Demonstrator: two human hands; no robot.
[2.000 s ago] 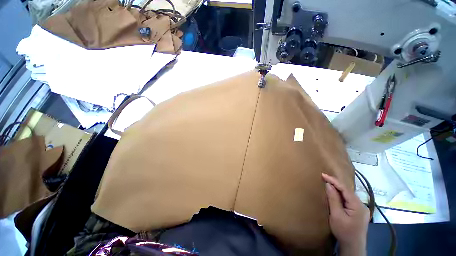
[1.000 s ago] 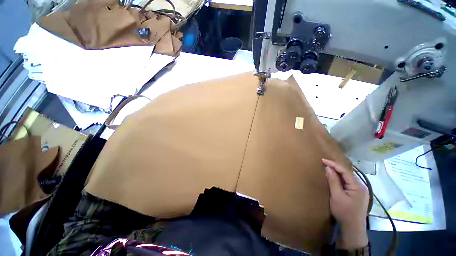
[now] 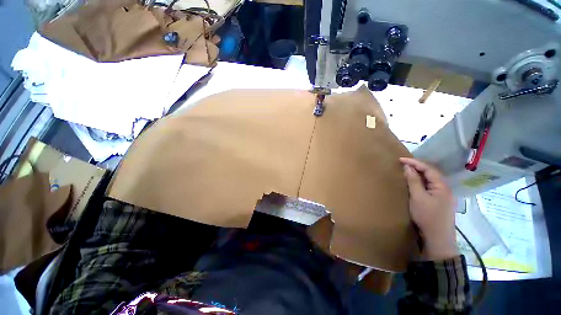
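The tan bag body panel [image 3: 234, 147] lies spread from the sewing machine down towards my lap. Its thin centre seam [image 3: 306, 157] runs up to the presser foot [image 3: 318, 104]. A small pale label [image 3: 370, 122] sits on the right part of the panel. My right hand [image 3: 429, 200] holds the panel's right edge between thumb and fingers. The notched lower edge shows white backing [image 3: 289, 207]. My left hand is not in view; the panel or my sleeve may hide it.
The machine's black tension knobs [image 3: 369, 58] hang above the panel. A red-handled tool [image 3: 478, 144] rests on the machine column [image 3: 455, 132]. White-backed bag pieces [image 3: 80, 86] are piled at left, above a cardboard box [image 3: 80, 178]. Papers [image 3: 510, 227] lie at right.
The panel has moved up and away from me under the presser foot, with the label and notched edge moving too. My right hand has moved up with the panel's edge.
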